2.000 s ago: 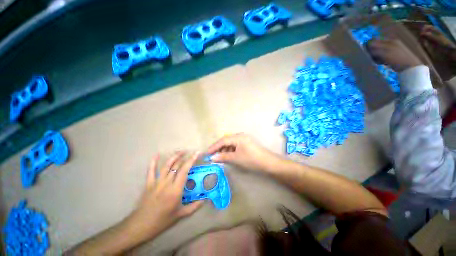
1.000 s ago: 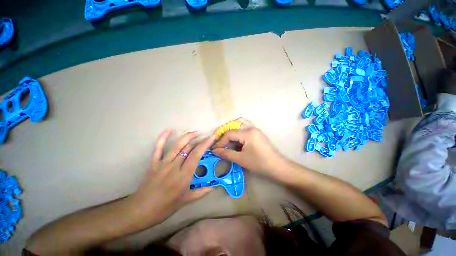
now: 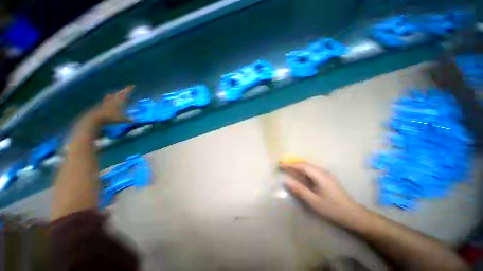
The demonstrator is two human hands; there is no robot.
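Observation:
The view is blurred. My left hand [image 3: 112,107] is over the green conveyor belt [image 3: 212,58], fingers stretched, against a blue controller shell [image 3: 142,112]; blur hides whether it grips it. Another shell [image 3: 185,99] lies close on its right. My right hand [image 3: 312,188] is low over the tan cardboard sheet [image 3: 206,185], thumb and forefinger apart, with no part visible between them. A yellow finger cover [image 3: 292,160] shows at its fingertip.
More shells [image 3: 246,80] lie along the belt. One shell [image 3: 126,177] rests on the cardboard beside my left forearm. A large pile of small blue parts [image 3: 423,148] is on the right, with a dark-looking carton edge [image 3: 450,77] behind it. Packing tape [image 3: 272,135] crosses the cardboard.
My left hand has moved from the cardboard up and left to the belt. The shell between my hands is gone from there. My right hand has left it. The view has shifted.

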